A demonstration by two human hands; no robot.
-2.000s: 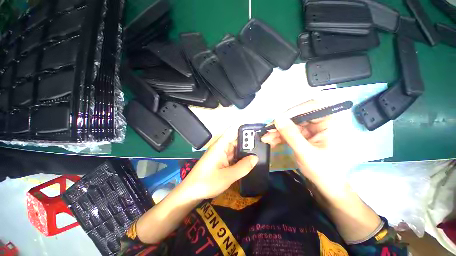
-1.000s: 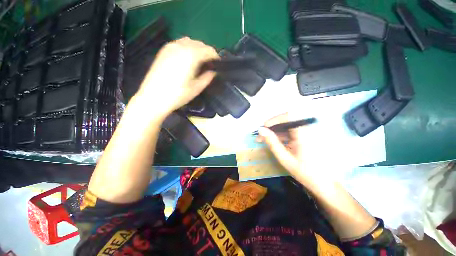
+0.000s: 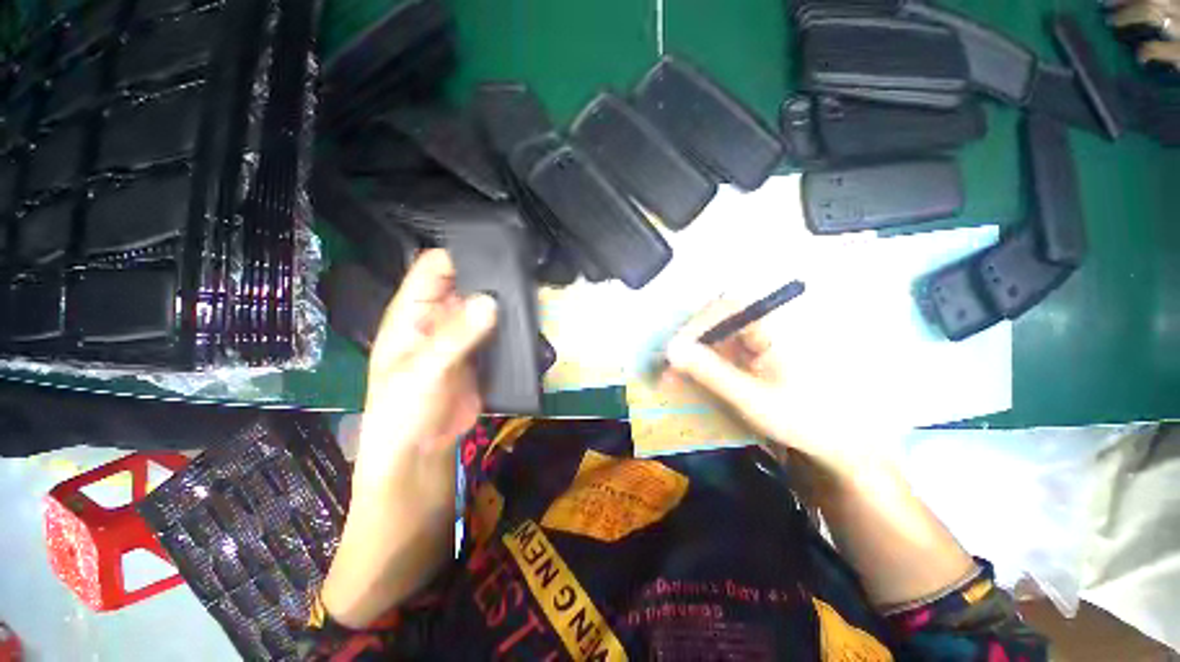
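Observation:
My left hand [image 3: 434, 343] holds a black phone case [image 3: 509, 317] upright, blurred, in front of the loose heap of cases [image 3: 388, 168]. The held case's camera openings cannot be made out. My right hand [image 3: 731, 362] holds slim black tweezers [image 3: 753, 314] over the white paper sheet [image 3: 893, 310], with the tip pointing left; the tip is blurred and touches no case. Several cases [image 3: 599, 213] lie overlapping at the sheet's upper left edge. Another case [image 3: 884, 194] lies at its upper edge.
A tall stack of black blister trays [image 3: 117, 194] stands at the left. More cases [image 3: 996, 278] lie at the right. Another person's hand [image 3: 1149, 20] shows at the top right corner. A red stool [image 3: 114, 537] and a spare blister tray [image 3: 259, 530] are below the bench edge.
My left hand has come back from the overlapping cases towards the bench edge with a case in it. My right hand stays over the sheet with the tweezers. Another person's hand has appeared top right.

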